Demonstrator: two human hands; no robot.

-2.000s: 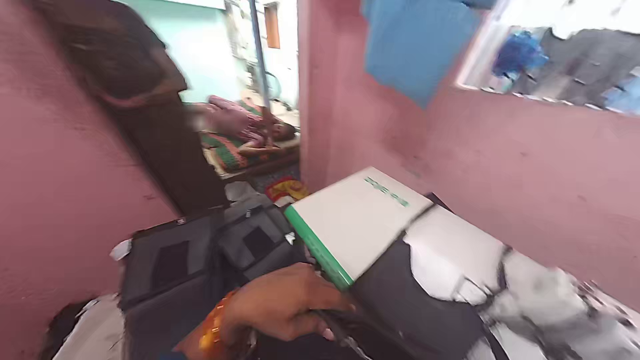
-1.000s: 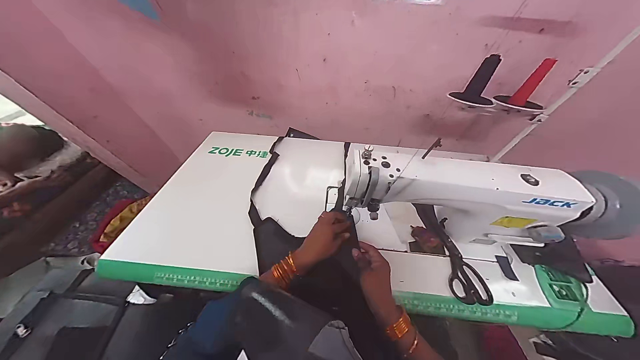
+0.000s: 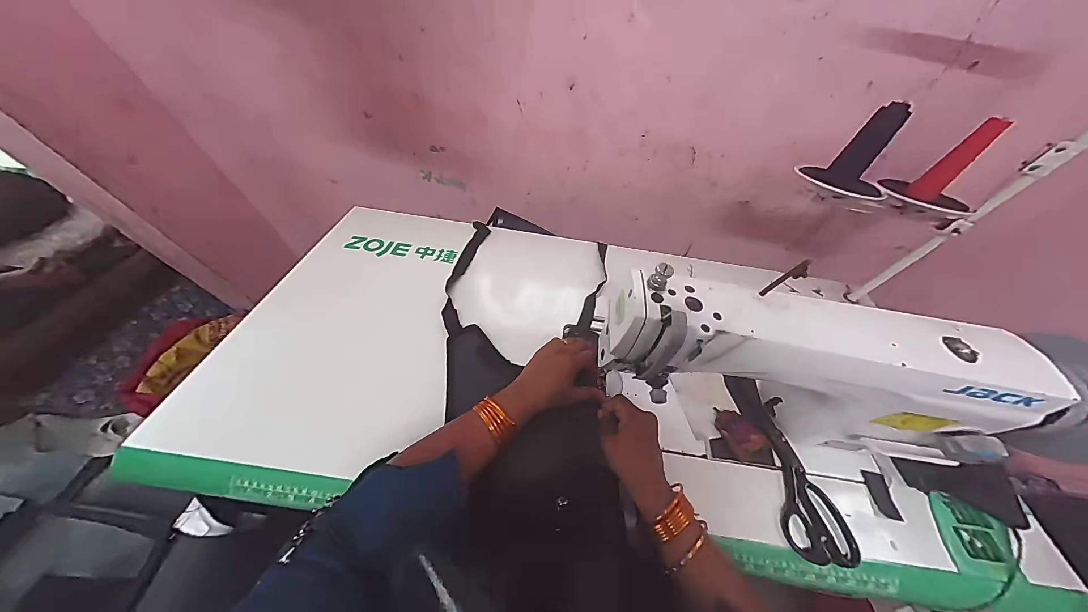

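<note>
A dark fabric piece [image 3: 535,476] with a narrow strap loop hangs over the near edge of the white sewing table [image 3: 340,340], the loop lying flat on the top. My left hand [image 3: 557,374] grips the fabric close to the needle area of the white Jack sewing machine [image 3: 765,340]. Just right of it, my right hand [image 3: 629,433] pinches the same fabric's edge, its fingers below the machine's head. The needle and presser foot are mostly hidden by the head and my fingers.
Black-handled scissors [image 3: 816,518] lie right of my right hand, near a green box [image 3: 977,531]. Black and red thread cones [image 3: 943,174] stand by the pink wall. Dark fabric pieces [image 3: 93,527] are stacked at the lower left.
Two seconds ago one hand was among the dark pieces left of the table; both hands are now at the machine on the fabric. The view has swung right.
</note>
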